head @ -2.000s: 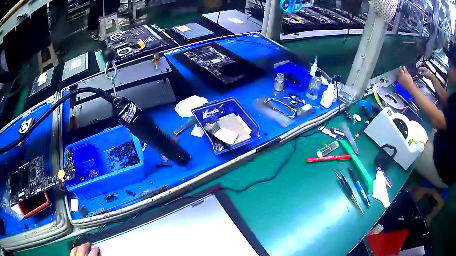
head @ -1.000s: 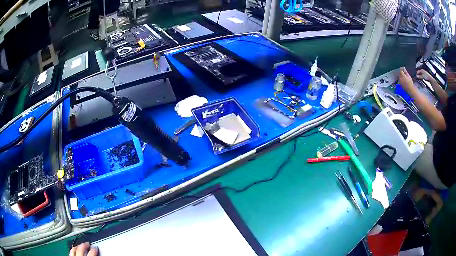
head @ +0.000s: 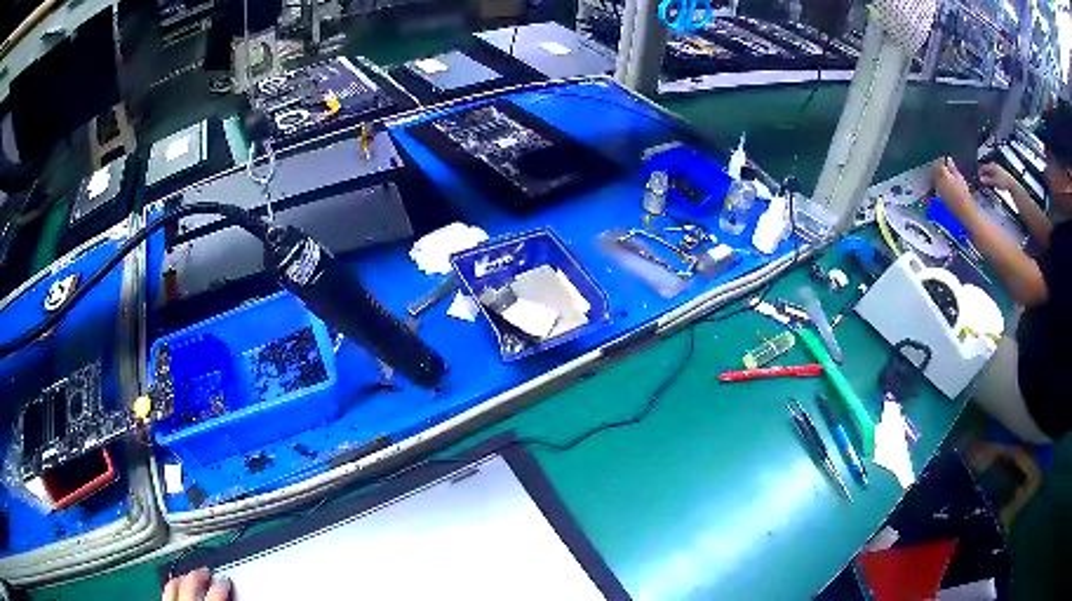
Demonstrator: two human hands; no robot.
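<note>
A large white panel (head: 423, 546) with a dark border lies on the green bench mat, cut off by the bottom edge of the picture. My left hand (head: 196, 586) is at the panel's left edge, with only its fingertips in view at the bottom. The fingers touch the panel's edge; the rest of the hand is cut off, so its grip cannot be made out. My right hand is out of the picture.
A black cylindrical tool (head: 359, 311) hangs over a blue screw bin (head: 253, 434). A parts basket (head: 535, 340) stands on the raised blue surface. Tweezers (head: 819, 452), a red-handled tool (head: 770, 373) and a white tape holder (head: 923, 329) lie right. Another person's arm (head: 993, 241) is at far right.
The panel and my left hand look almost the same. The other person's head at far right has come further into view.
</note>
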